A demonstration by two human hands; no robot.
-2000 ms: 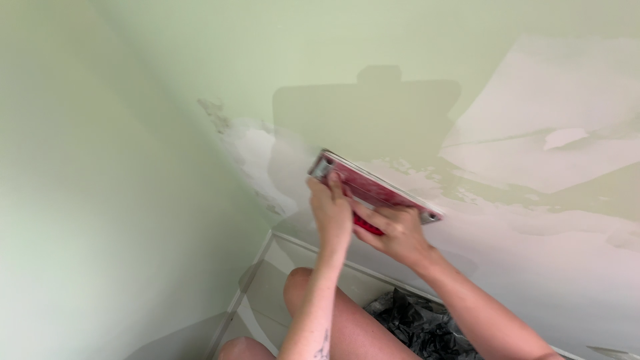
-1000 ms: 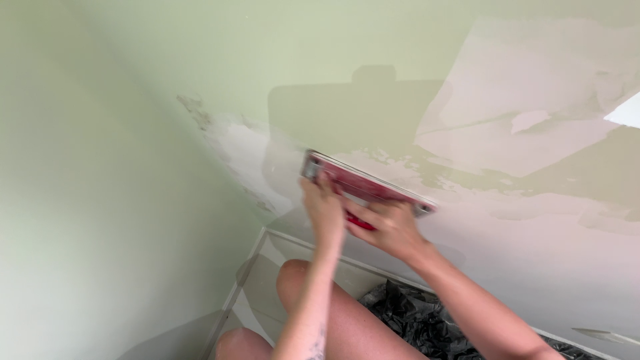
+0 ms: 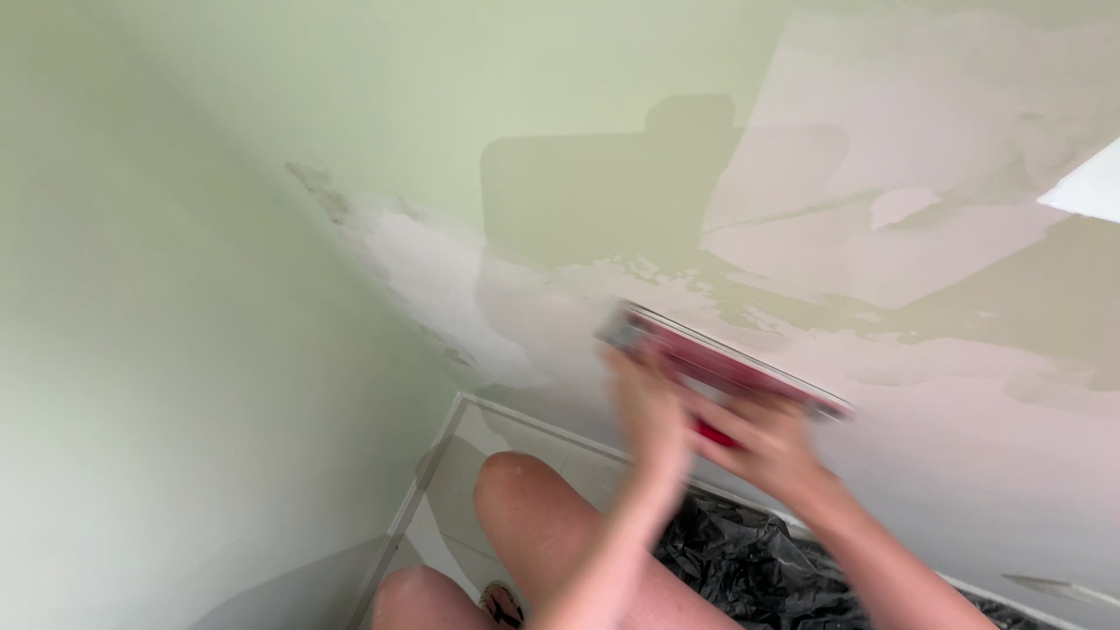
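A red hand sander [image 3: 735, 360] with a long flat plate lies against the patched, pale filler on the green wall [image 3: 560, 201], its length slanting down to the right. My left hand [image 3: 647, 398] is closed on its left end, near the grey clamp. My right hand [image 3: 766, 437] grips its red handle nearer the right end. Both hands are blurred, and the fingers are partly hidden. White filler [image 3: 437, 271] covers a rough patch to the left, close to the wall corner.
Below my arms, a crumpled black plastic sheet [image 3: 761, 560] lies on the tiled floor [image 3: 455, 516] along the wall. My bare knees are at the bottom. Another green wall [image 3: 175, 367] meets this one at the left. A white corner of something [image 3: 1089, 188] shows at the right edge.
Both hands and the sander have moved right along the wall, away from the left corner patch. The view has shifted slightly. The hold on the sander looks the same.
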